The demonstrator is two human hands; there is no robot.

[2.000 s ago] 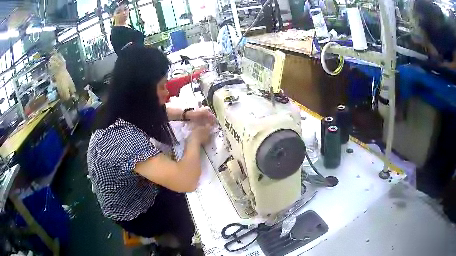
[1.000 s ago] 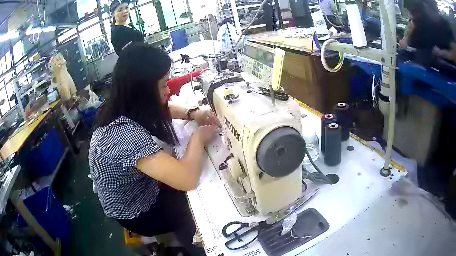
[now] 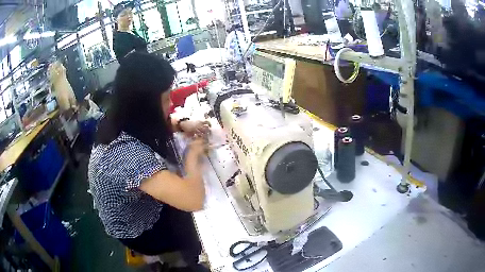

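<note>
Neither of my hands is in view. Nearest in front of me is a cream sewing machine (image 3: 266,143) with a dark round handwheel (image 3: 291,168). Black-handled scissors (image 3: 249,255) lie on the white tabletop, their blades toward the machine base. Beside them is a flat dark tray (image 3: 306,249) with a small pale scrap on it. A seated person (image 3: 130,175) in a checked top has both hands near the needle end of the machine, over light fabric (image 3: 183,143); their grip is too small to tell.
Dark thread cones (image 3: 346,159) stand behind the machine, near a pale upright pole (image 3: 407,106). A control panel (image 3: 274,74) rises above the machine. Another person (image 3: 126,34) stands at the back left. Blue baskets (image 3: 45,228) are on the floor at left.
The seated person's hands have drawn back a little from the machine, toward their body. The view has shifted slightly. The person at the far right now shows only as a dark blur.
</note>
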